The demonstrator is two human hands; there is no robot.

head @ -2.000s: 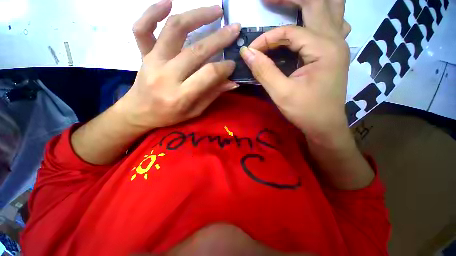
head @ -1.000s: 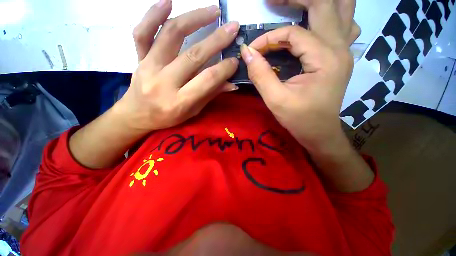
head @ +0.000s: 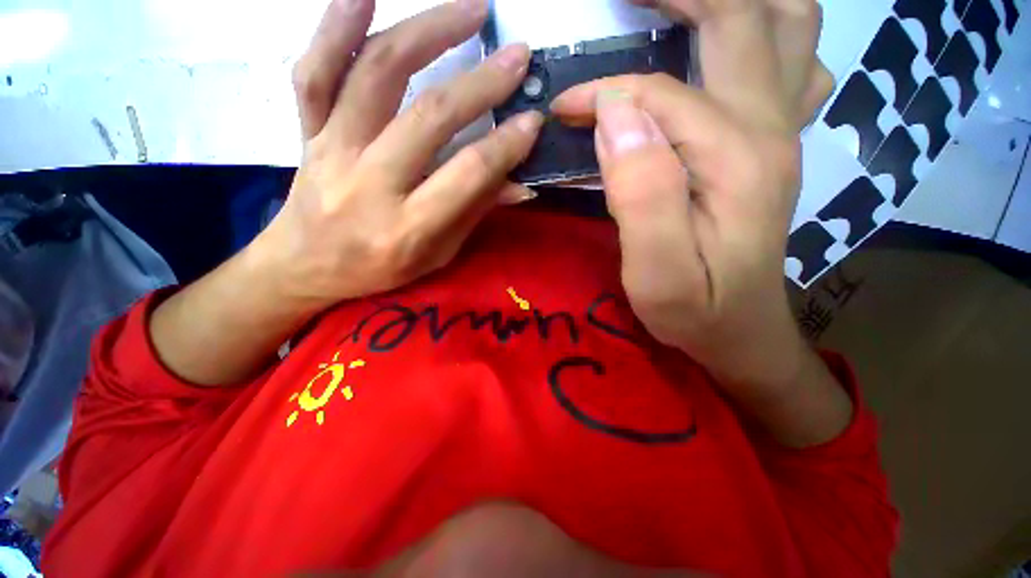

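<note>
The phone frame (head: pixel 565 88) is at the top centre, held over the bench's front edge, its solid black end towards me and its top cut off by the picture. My left hand (head: pixel 396 158) grips its left side, with fingertips on the black end. My right hand (head: pixel 712 158) is at its right side; its index fingertip rests on the black end near a small round hole. The right thumb is raised off the frame. No flex cable shows between these fingertips. Part of the frame is hidden under the right hand.
A white sticker sheet (head: pixel 842 194) with rows of black notched stickers lies at the right. The white bench (head: pixel 215 85) has two small thin strips at the left. Grey clothing (head: pixel 85 305) shows at the left edge. A brown surface with dark writing is at the lower right.
The gold strip seen at my right fingertips a second ago no longer shows. My right thumb has lifted away from the index fingertip. The frame has tilted slightly.
</note>
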